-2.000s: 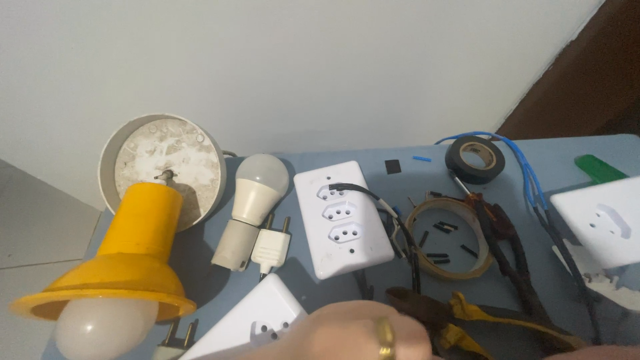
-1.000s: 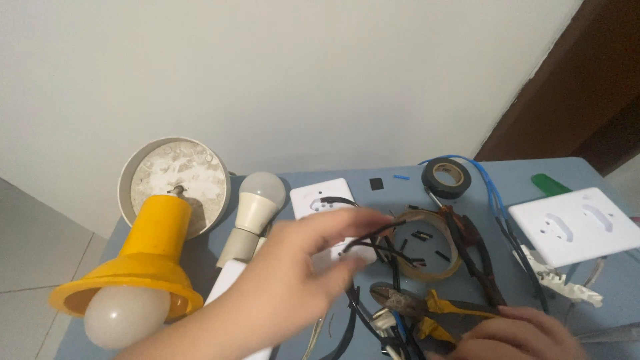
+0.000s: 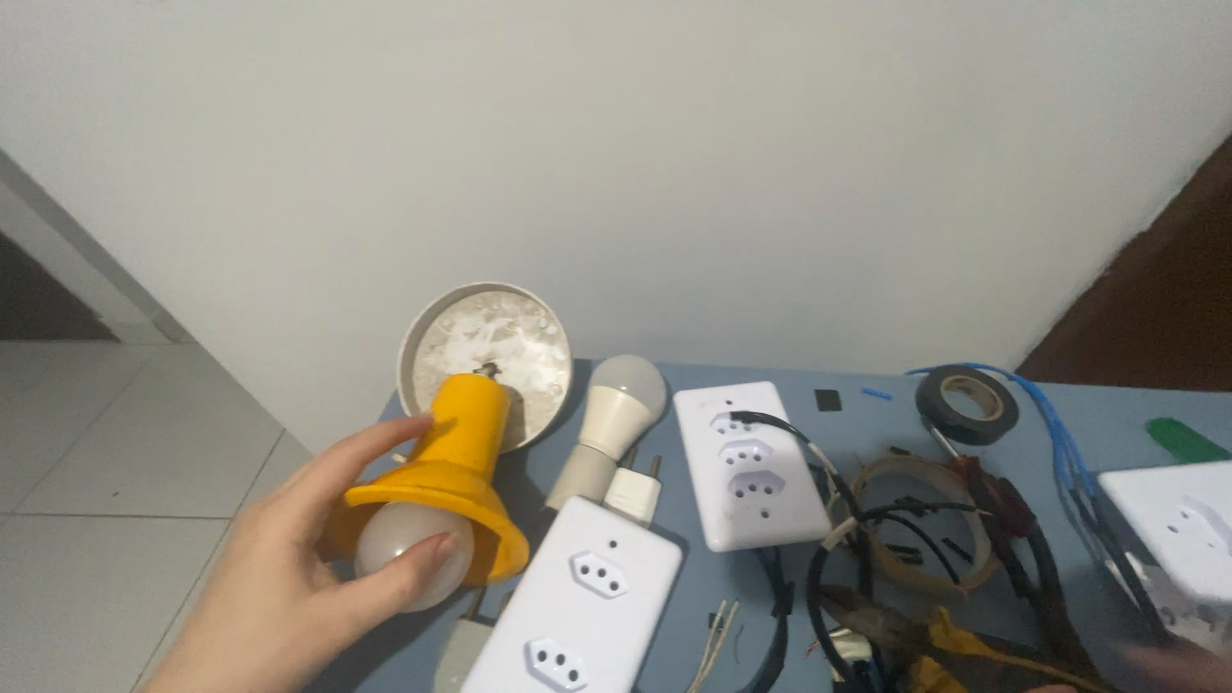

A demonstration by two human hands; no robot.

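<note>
My left hand (image 3: 308, 568) is around the yellow lamp shade (image 3: 462, 443), its fingers behind the shade and the thumb over the white bulb (image 3: 414, 553). The shade is joined to a round whitish base (image 3: 491, 337) behind it. Just right of it lie an LED bulb in a socket (image 3: 616, 409), a white plug (image 3: 633, 493) and a white outlet plate (image 3: 587, 597). My right hand (image 3: 1179, 666) shows only as a blur at the lower right edge, near another outlet plate (image 3: 1179, 529); whether it holds anything is hidden.
A triple outlet plate (image 3: 756, 467) with a black wire lies mid-table. Black electrical tape (image 3: 966, 404), a tan tape roll (image 3: 924, 520), pliers with yellow handles (image 3: 948, 635), a dark-handled tool (image 3: 1011, 520) and blue wires (image 3: 1049, 423) are to the right. A wall stands behind the table.
My left hand has moved left from the black wires by the triple outlet plate to the yellow lamp. My right hand has moved right, away from the yellow-handled pliers.
</note>
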